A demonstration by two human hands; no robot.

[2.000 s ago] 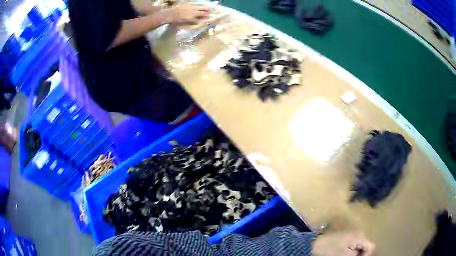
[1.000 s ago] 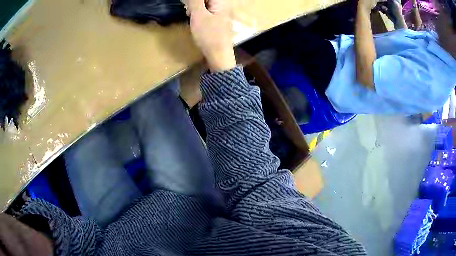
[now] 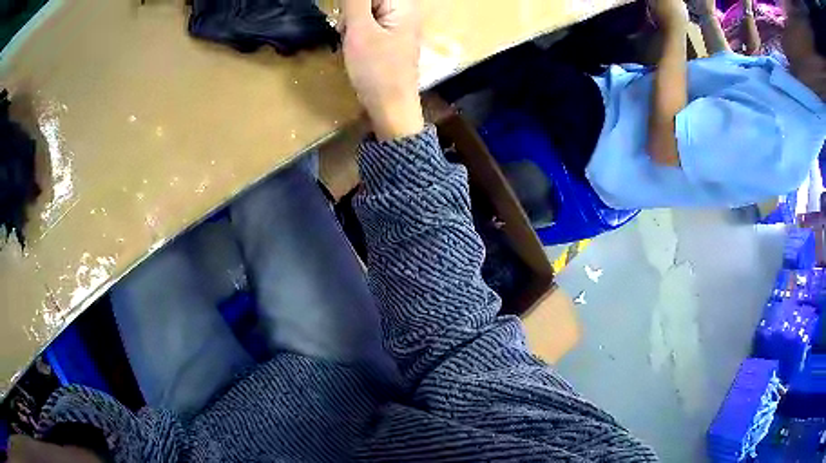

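A black pile of soft cut pieces lies on the tan, shiny table at the top, cut off by the frame's edge. My right hand is at the table beside the right end of this pile. Its fingertips are cut off by the top edge, so I cannot tell what they hold. A separate black bundle lies on the table at the far left. My left hand shows only as a small dark part at the bottom left corner; its fingers are out of the picture.
An open cardboard carton with dark contents stands under the table, right of my forearm. A neighbour in a light blue shirt sits at right. A blue bin shows under the table at left. Blue crates stand at the lower right.
The view has swung from the camouflage pieces and blue bin at left to my lap and the table's right part. Over the last second my right hand stays almost in place.
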